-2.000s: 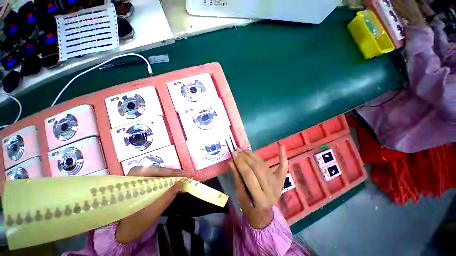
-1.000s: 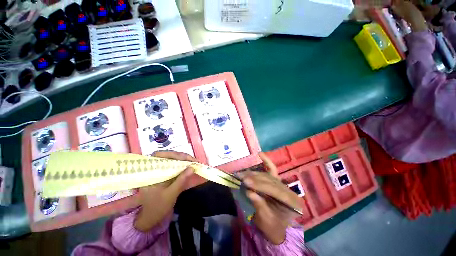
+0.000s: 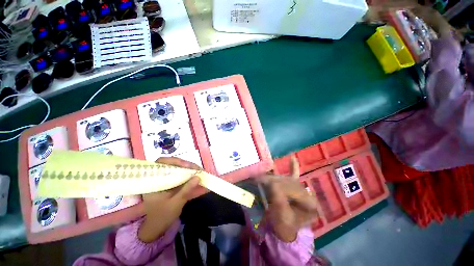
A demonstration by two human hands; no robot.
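Observation:
My left hand [image 3: 174, 195] holds the yellow sticker strip [image 3: 104, 175] over the front of the foam tray [image 3: 266, 148]. The strip carries rows of small dark marks, and its narrow end sticks out to the right of my fingers. My right hand [image 3: 290, 200] is blurred, just right of that end. Thin dark tweezers show faintly at its fingers. White compact cameras lie lens side up in the foam tray in four columns. The front camera [image 3: 234, 155] of the right column has only a small mark where the others show a round grey ring. The strip hides part of the left columns.
A red compartment tray [image 3: 326, 171] holds a few cameras at lower right. A yellow bin [image 3: 391, 49] and a co-worker's pink sleeves are at right. A white carton [image 3: 291, 18] stands behind. Black units with lit digits, a white sticker sheet [image 3: 122, 43] and a white cable [image 3: 119, 69] are upper left.
Since two seconds ago my right hand left the right column's front camera, met the strip's narrow end, then moved off it to the right. The view also shifted.

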